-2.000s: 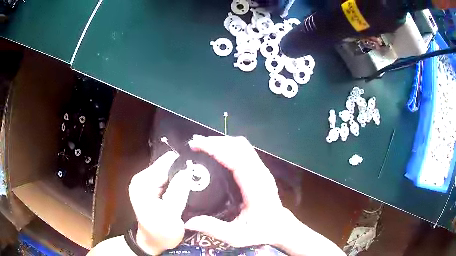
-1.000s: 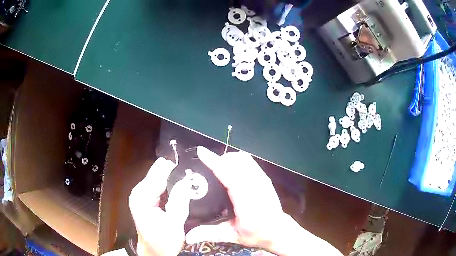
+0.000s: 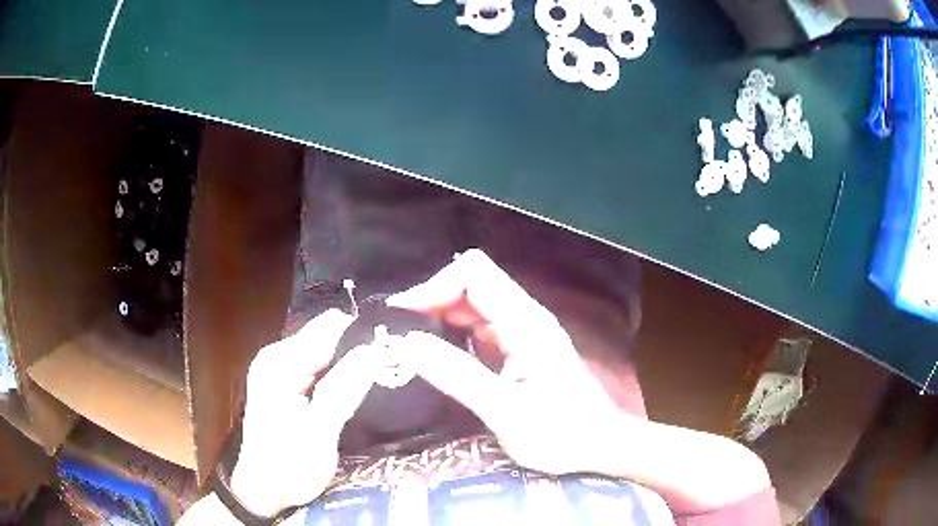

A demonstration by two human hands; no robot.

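Observation:
A black round housing [image 3: 399, 409] is held over my lap between both hands. A white retaining ring [image 3: 392, 368] lies on it, partly covered by my fingers. My left hand [image 3: 298, 411] grips the housing from the left, its thumb at the ring. My right hand [image 3: 514, 380] holds the right side, its thumb also at the ring and its index finger at the far rim. A thin lead wire with a tiny white plug [image 3: 350, 286] sticks up beside my left hand. Whether the ring is fully seated cannot be told.
The green bench [image 3: 411, 123] has white rings [image 3: 569, 59] at the back, small white two-eared plates [image 3: 736, 170] and a thin dark rod [image 3: 828, 228] at right. A blue bin [image 3: 905, 226] and part of a feeder [image 3: 823, 15] stand beyond. A cardboard box [image 3: 113, 396] holds black parts below left.
The view has shifted, so the bench sits higher in the picture. My right thumb has moved in onto the ring beside my left thumb. The screwdriver seen two seconds ago is out of view.

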